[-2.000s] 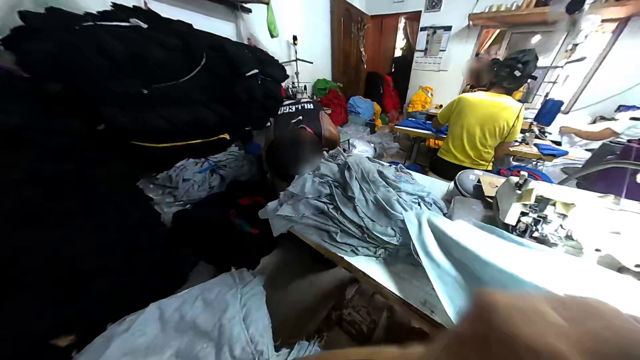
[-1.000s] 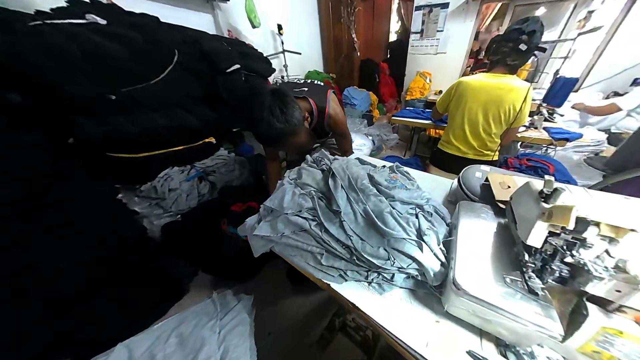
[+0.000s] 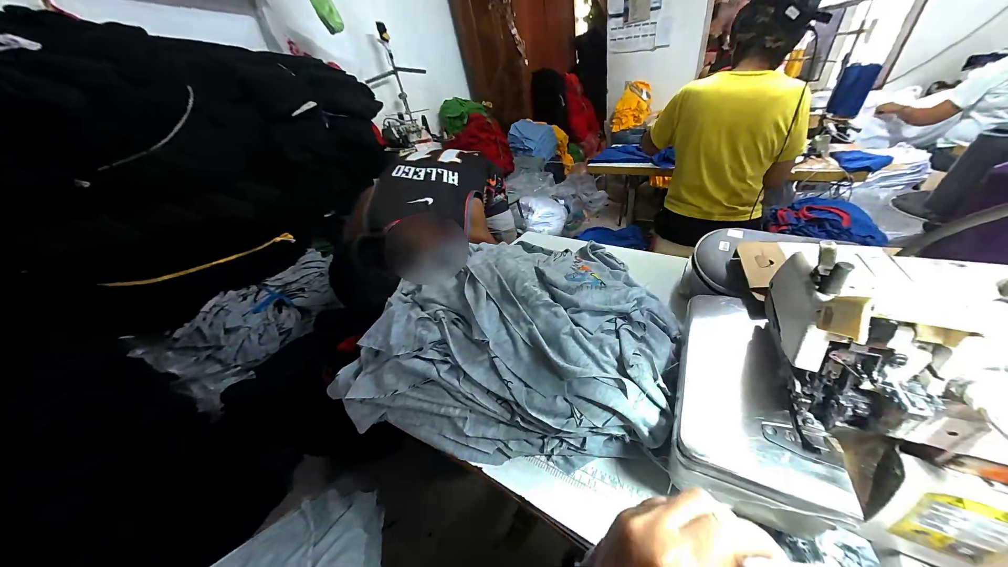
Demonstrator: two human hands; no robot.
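At the bottom edge, what looks like my left hand (image 3: 685,531) is partly in view, with fingers bent, by the near edge of the sewing machine. Its fingertips are cut off by the frame, so what it holds cannot be told. My right hand is out of view. Ahead lies a heap of grey knit fabric pieces (image 3: 520,354), one with a small coloured print, on the white worktable (image 3: 583,492). To its right stands an industrial overlock sewing machine (image 3: 858,386) with a smooth metal cover plate (image 3: 740,378). Another pale grey cloth (image 3: 315,535) lies low at bottom left.
A tall stack of black fabric (image 3: 157,181) fills the left side, with a grey bundle (image 3: 244,323) beside it. A person in a black jersey (image 3: 433,193) bends over behind the table. Beyond, a person in yellow (image 3: 732,142) and another person (image 3: 969,118) work at tables.
The pale cloth seen over the table and machine in the first frame is gone from there, exposing the machine. My hand is lower and smaller in view than in the first frame; the middle frame does not show it.
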